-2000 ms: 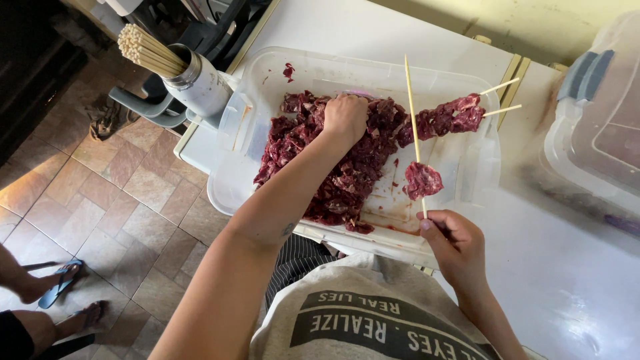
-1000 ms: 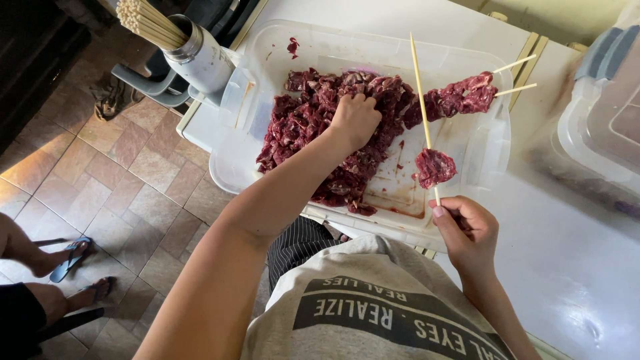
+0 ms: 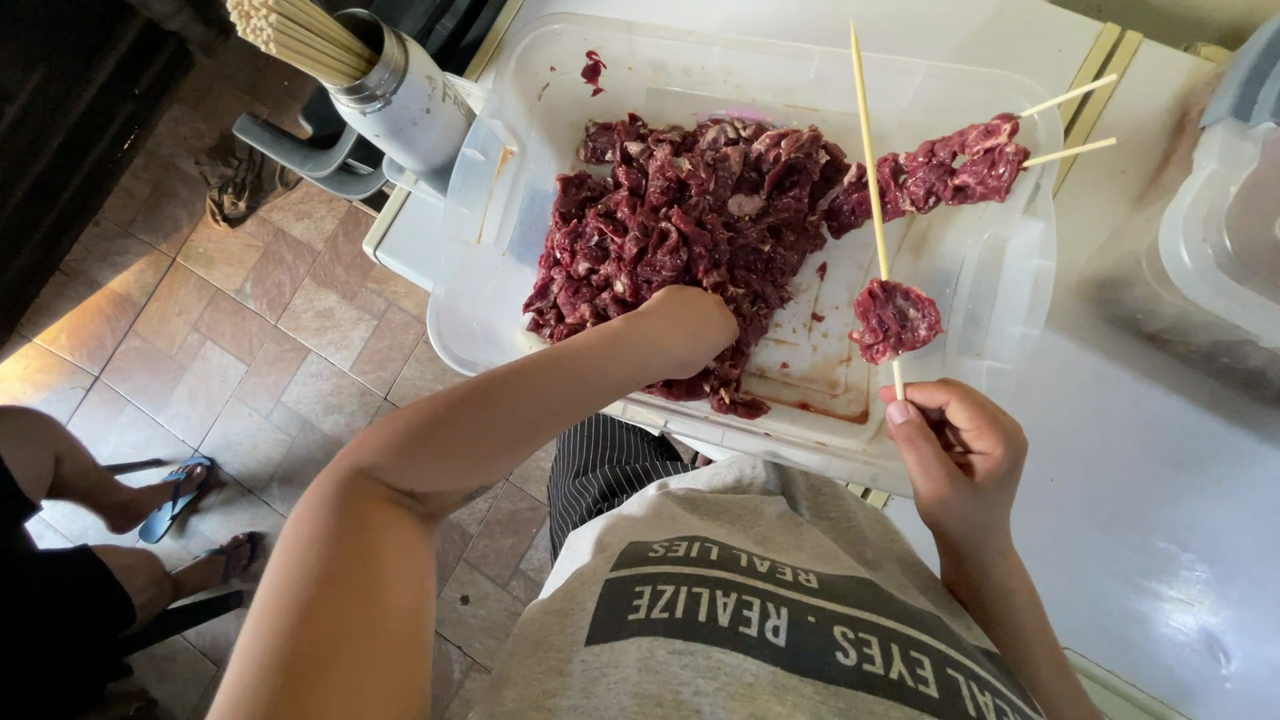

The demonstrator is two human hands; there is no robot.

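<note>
A pile of raw red meat pieces lies in a translucent plastic tub. My left hand reaches into the pile's near side; its fingers are hidden, so whether it grips meat is unclear. My right hand pinches the lower end of a bamboo skewer, which points away from me over the tub's right part. One piece of meat is threaded on it, just above the fingers. Beyond it, loaded meat skewers lie against the pile, with two bare ends over the tub's right rim.
A metal container of bamboo skewers stands at the tub's back left. Another plastic tub is at the right on the white surface. At lower left, another person's legs and flip-flops show on the tiled floor.
My left hand has moved from the pile's far side to its near side, and its fingers have gone from view. My right hand still holds the skewer with one piece on it.
</note>
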